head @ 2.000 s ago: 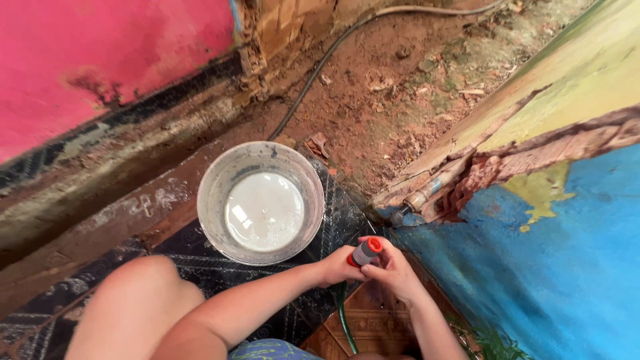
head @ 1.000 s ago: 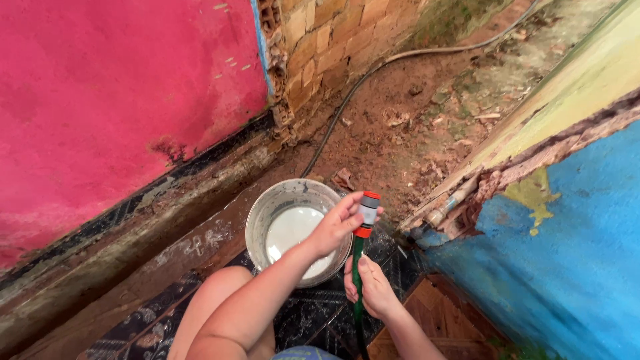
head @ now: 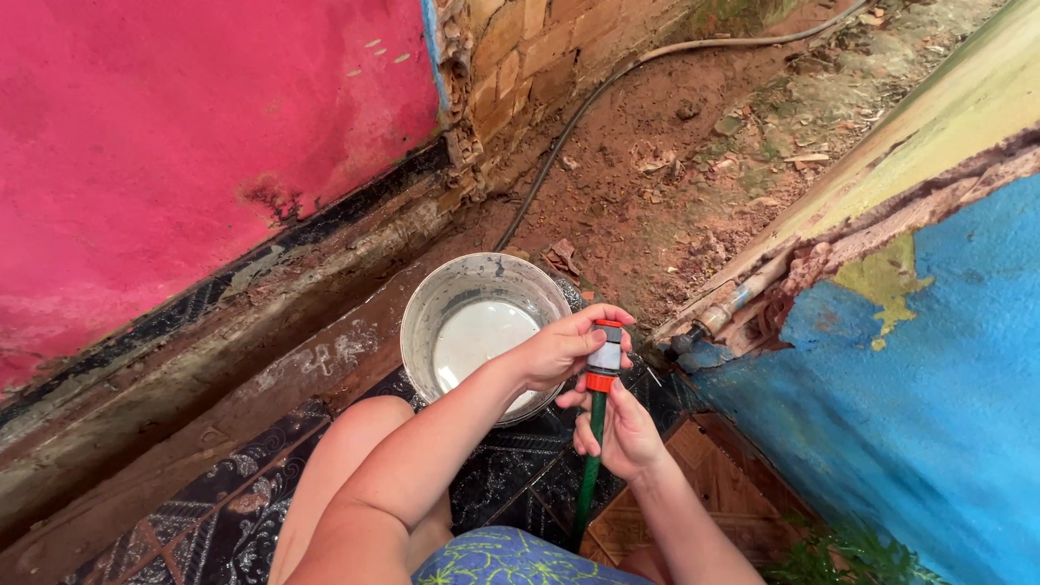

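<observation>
A grey and orange hose connector (head: 604,356) is fitted on the upper end of a green garden hose (head: 588,487). My left hand (head: 565,345) grips the connector near its top, thumb on the grey body. Just below, my right hand (head: 621,431) holds the hose under the orange collar, its fingers curled round the green tube. Left of the connector stands a round plastic bucket (head: 414,325) with whitish liquid (head: 479,341) in it; my left forearm passes over its lower right rim. The lower end of the hose is hidden by my body.
Dark patterned tiles (head: 512,479) lie under the bucket. Behind it a dark hose (head: 561,146) crosses reddish soil. A pipe end (head: 691,335) sticks out of the broken blue wall (head: 910,390) at right. A pink wall (head: 203,162) is at left, a leafy plant (head: 861,556) at lower right.
The connector, tilted toward the camera two seconds ago, now stands upright in view with the hose below it. My right hand has moved up the hose, closer to the collar, since one second ago.
</observation>
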